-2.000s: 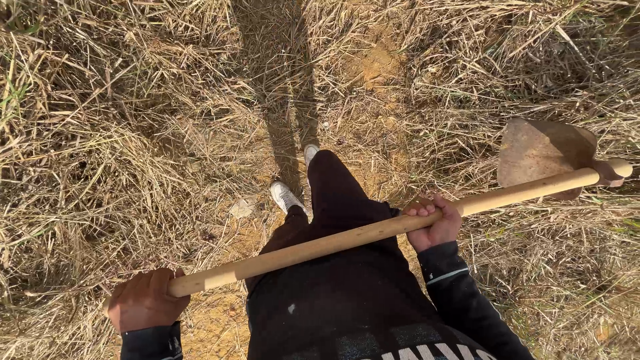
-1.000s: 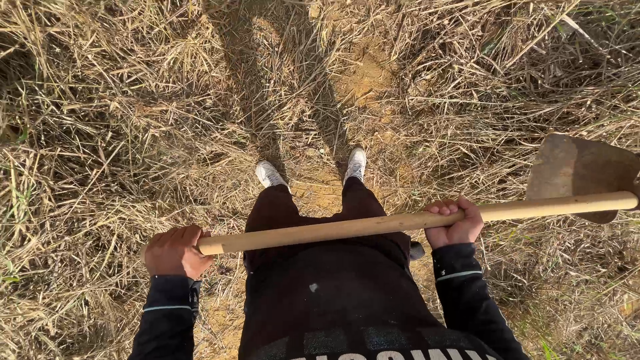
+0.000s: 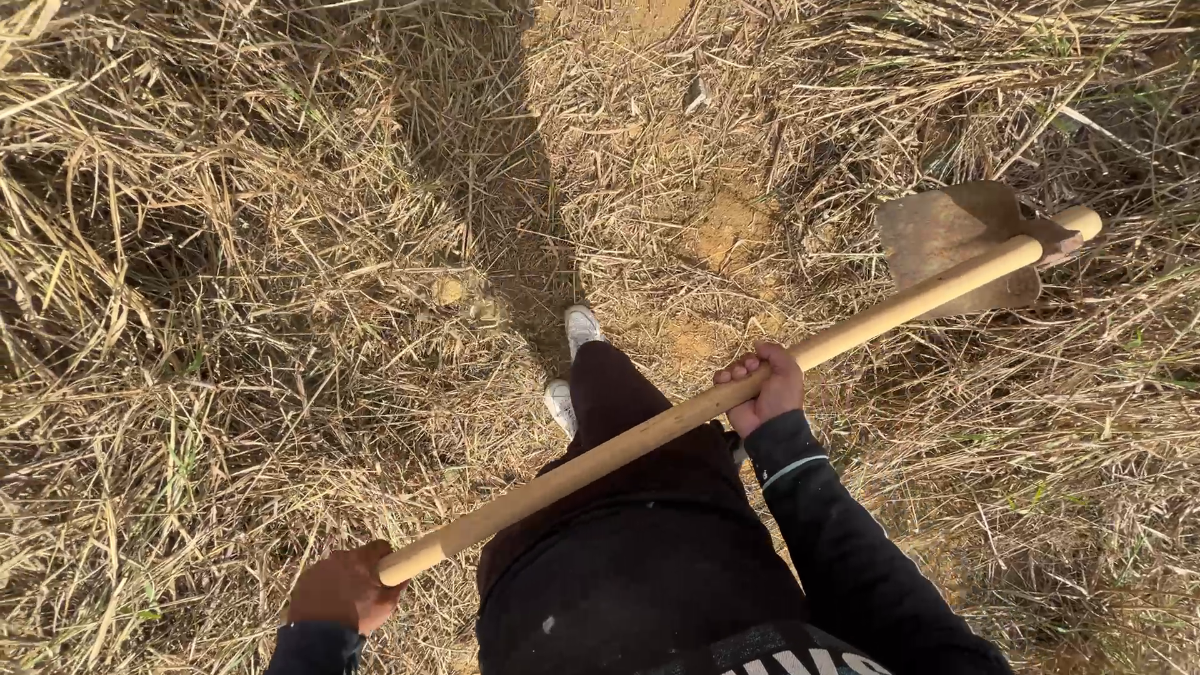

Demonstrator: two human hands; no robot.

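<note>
A hoe with a long wooden handle (image 3: 600, 461) lies slantwise across the front of my body, its head end up at the right. Near the handle's lower left end, my left hand (image 3: 345, 589) is closed on the wood. My right hand (image 3: 767, 386) grips the handle around its middle, fingers wrapped over it. The broad, rusty hoe blade (image 3: 952, 234) is at the far right, partly behind the handle, and its metal socket (image 3: 1052, 240) encircles the wood close to the tip.
Dry, flattened grass (image 3: 281, 375) covers the ground on both sides. Bare yellowish soil (image 3: 736, 230) shows in patches ahead. Two white shoes (image 3: 581, 328) stand below me, one ahead of the other. A small pale stone (image 3: 697, 96) lies farther up, and a long shadow stretches forward.
The handle has gone from nearly level to steeply slanted, left end lower and blade end higher. My feet have moved from side by side to one ahead. Both hands keep their hold.
</note>
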